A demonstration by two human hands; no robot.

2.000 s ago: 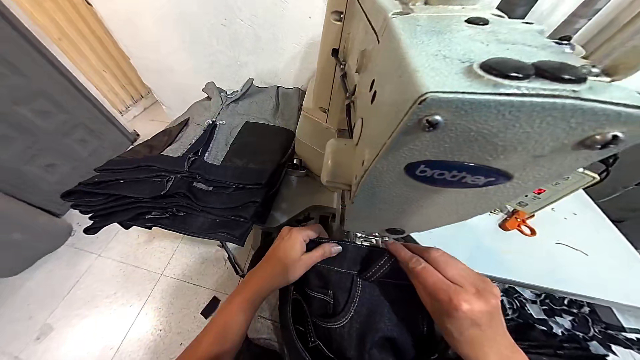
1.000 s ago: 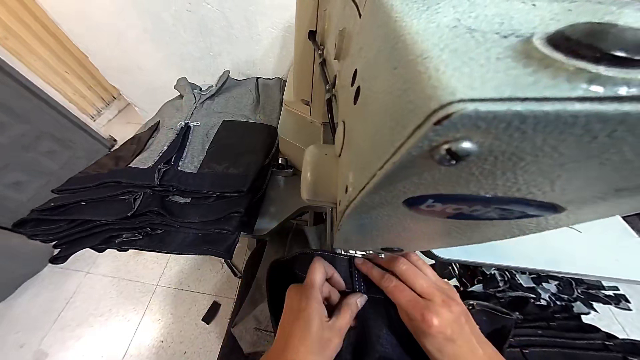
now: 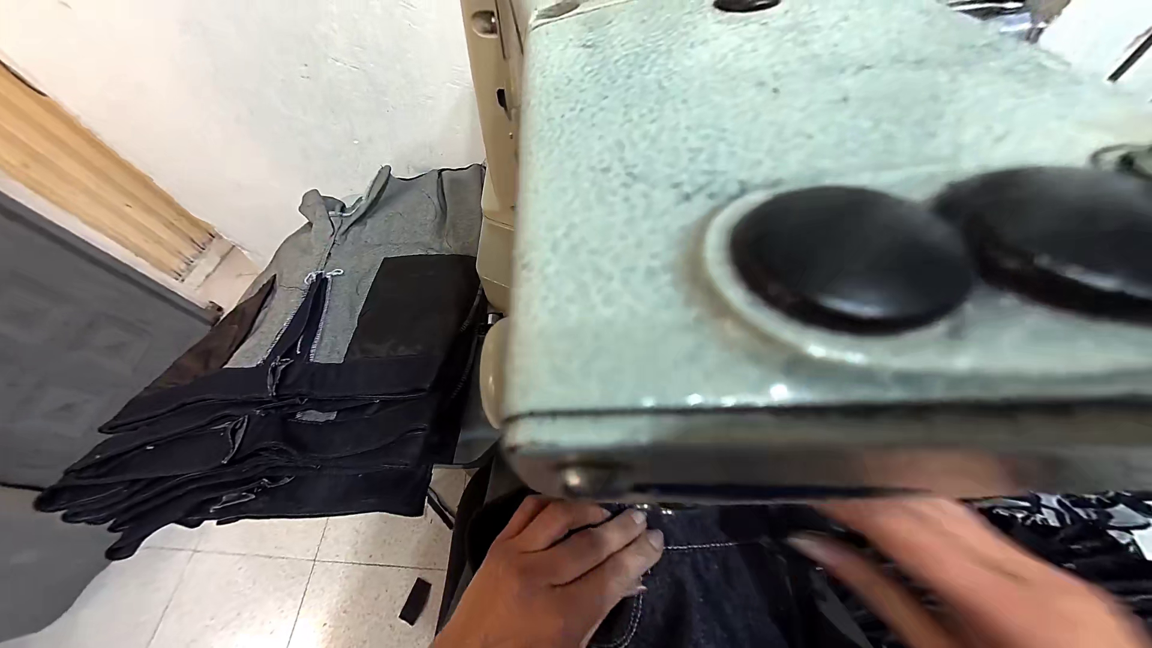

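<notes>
Dark denim trousers (image 3: 711,576) with pale topstitching lie below the head of an industrial sewing machine (image 3: 630,270). My left hand (image 3: 567,571) grips the denim near its upper edge, fingers curled over the fabric just under the machine head. To the right, my right hand (image 3: 954,567) is blurred by motion over the denim's right part, its thumb apart from the fingers; whether it touches the cloth cannot be told. The machine head hides its fingertips, and the needle and most of the presser foot area are out of sight.
A stack of dark denim garments (image 3: 351,432), a grey inner side uppermost, lies left of the machine by the white wall (image 3: 360,81). A small dark scrap (image 3: 415,601) is on the tiled floor (image 3: 243,585). Dark cut pieces (image 3: 1053,540) lie at the right.
My right hand has moved to the right, away from my left hand, which stays on the denim. The view has shifted, and the machine head now covers much more of it.
</notes>
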